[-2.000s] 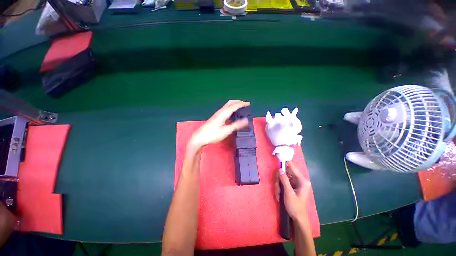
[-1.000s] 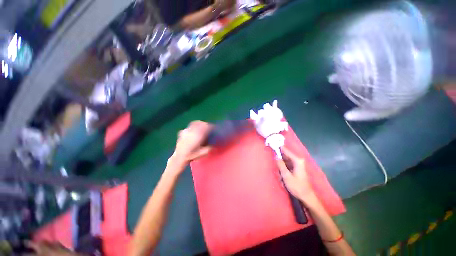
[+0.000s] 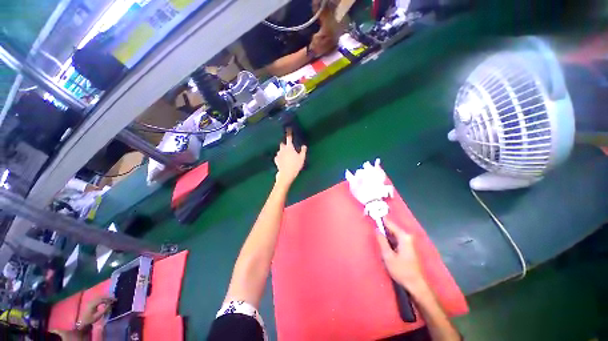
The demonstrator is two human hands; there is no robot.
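Observation:
My left hand (image 3: 291, 162) is stretched out over the green bench beyond the mat, its fingers on the near end of a black device unit (image 3: 291, 126). The unit's far end points to the tape roll. My right hand (image 3: 403, 256) is closed round the black handle (image 3: 404, 301) of the cloth-wrapped tool over the right part of the red foam mat (image 3: 320, 266). The tool's white ragged head (image 3: 369, 185) is up at the mat's far right corner.
A white desk fan (image 3: 510, 113) stands on the right, its cord (image 3: 497, 223) running toward the bench edge. A small red foam sheet (image 3: 191, 182) and a dark unit (image 3: 194, 201) lie left. A tape roll (image 3: 295, 93) is at the far edge. Another person's hand (image 3: 95, 310) is beside a tray (image 3: 130, 286).
The view has turned left. My left hand has carried the black unit off the red mat to the far part of the bench. My right hand still holds the tool over the mat.

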